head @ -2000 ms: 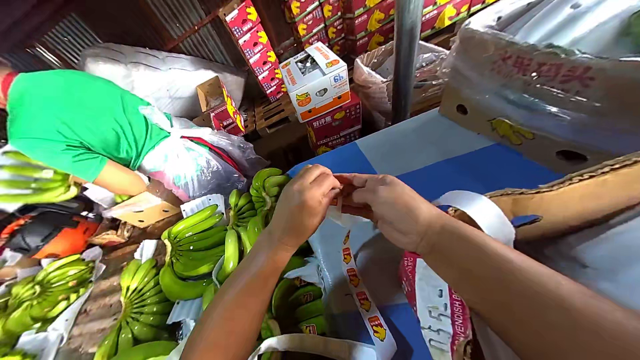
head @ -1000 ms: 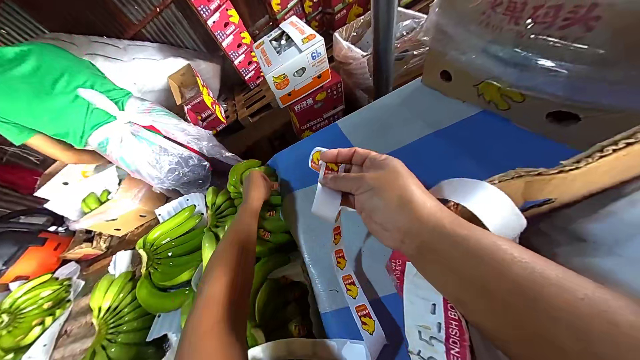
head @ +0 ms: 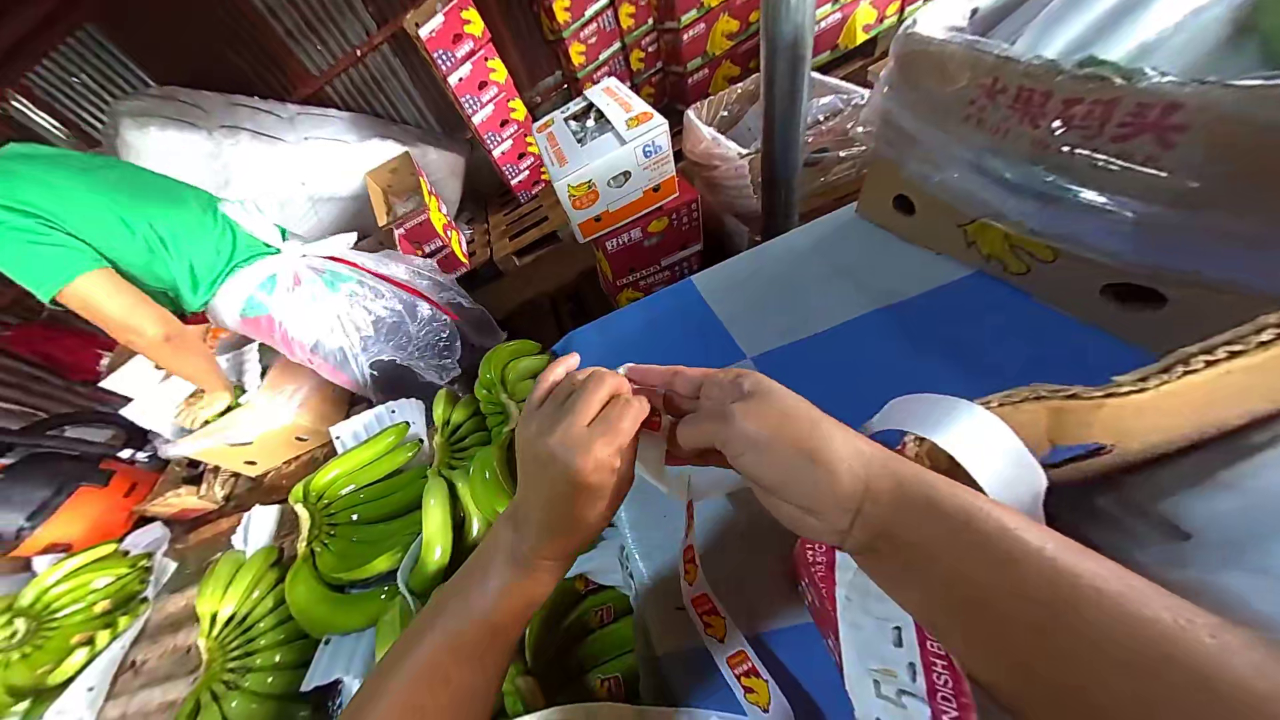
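My right hand (head: pixel 745 430) grips a paper strip of stickers (head: pixel 735 660), its free length hanging down over the blue and grey table. Close against it, my left hand (head: pixel 580 440) has bent fingers at the strip; whether it holds a sticker is hidden. Green banana bunches (head: pixel 360 500) lie below and left of my left hand. More green bananas (head: pixel 600 640), some bearing stickers, sit lower down beside the table edge. A loop of white strip (head: pixel 960 430) stands right of my right hand.
A metal pole (head: pixel 787 120) rises behind the table (head: pixel 900 320). Large cardboard boxes (head: pixel 1060 230) stand at the right. A white and orange carton (head: pixel 610 150) sits on a red one. At the left, a person in a green shirt (head: pixel 130 220) bends over a carton.
My left hand has come up from the bananas to my right hand, where it also was two seconds ago. The right hand still has the sticker strip.
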